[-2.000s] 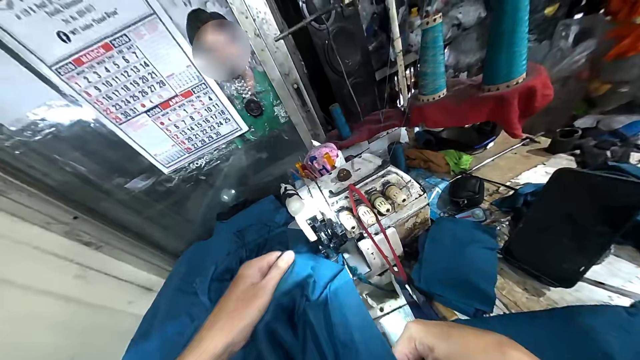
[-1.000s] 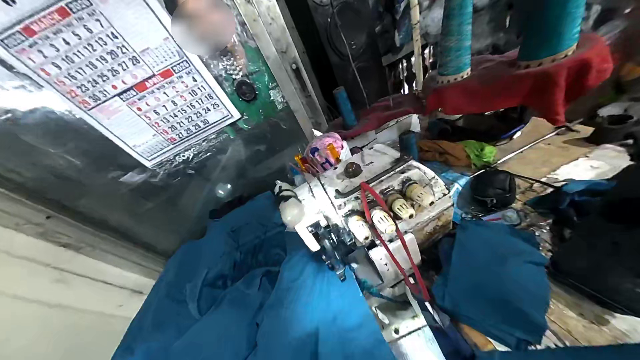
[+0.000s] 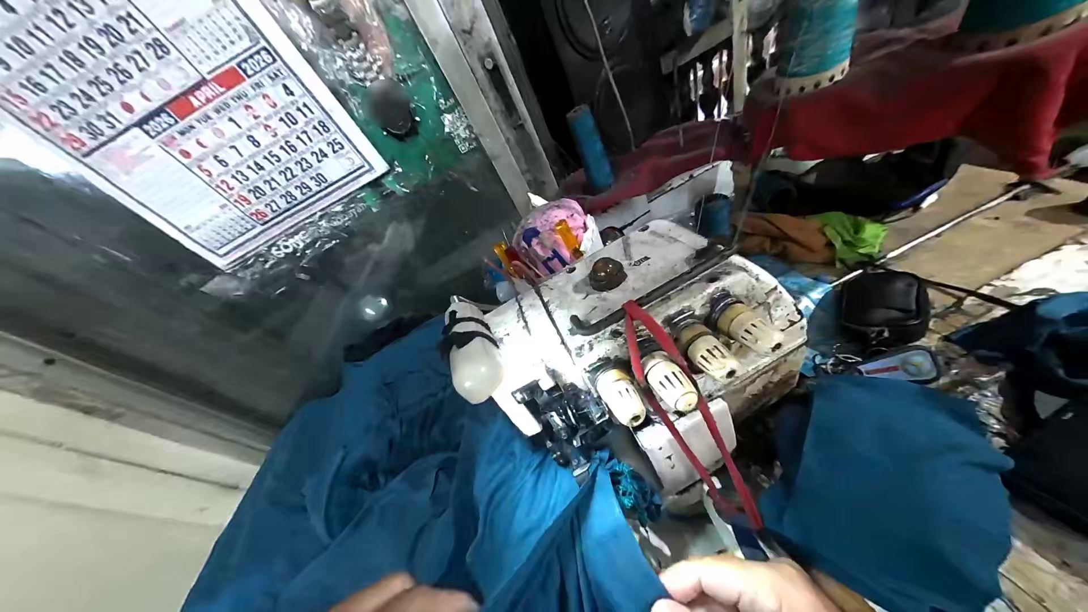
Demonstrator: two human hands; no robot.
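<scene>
At the bottom edge my right hand (image 3: 735,585) pinches the edge of blue fabric (image 3: 518,501) between thumb and fingers. My left hand (image 3: 404,595), blurred and mostly cut off by the frame, lies against the same fabric; its grip is hidden. The fabric runs up to the needle and presser area of a white overlock sewing machine (image 3: 548,319) and spreads down its left side. Four-dial tension knobs are not all alike in wear; a red cord (image 3: 680,357) loops over them. A lit bulb (image 3: 476,370) is tied to the machine's left end. Tangled blue thread (image 3: 633,493) sits beside the needle area.
Another blue fabric piece (image 3: 892,484) lies right of the machine, near a small black pouch (image 3: 884,306). A glass panel with a calendar (image 3: 280,127) borders the left. Teal thread cones (image 3: 816,42) stand on red cloth (image 3: 901,93) behind. A pink pincushion-like bundle (image 3: 552,234) sits behind the machine.
Both hands were on the fabric two seconds ago, out of view one second ago, and show again at the bottom edge. The fabric now bunches into folds below the needle area.
</scene>
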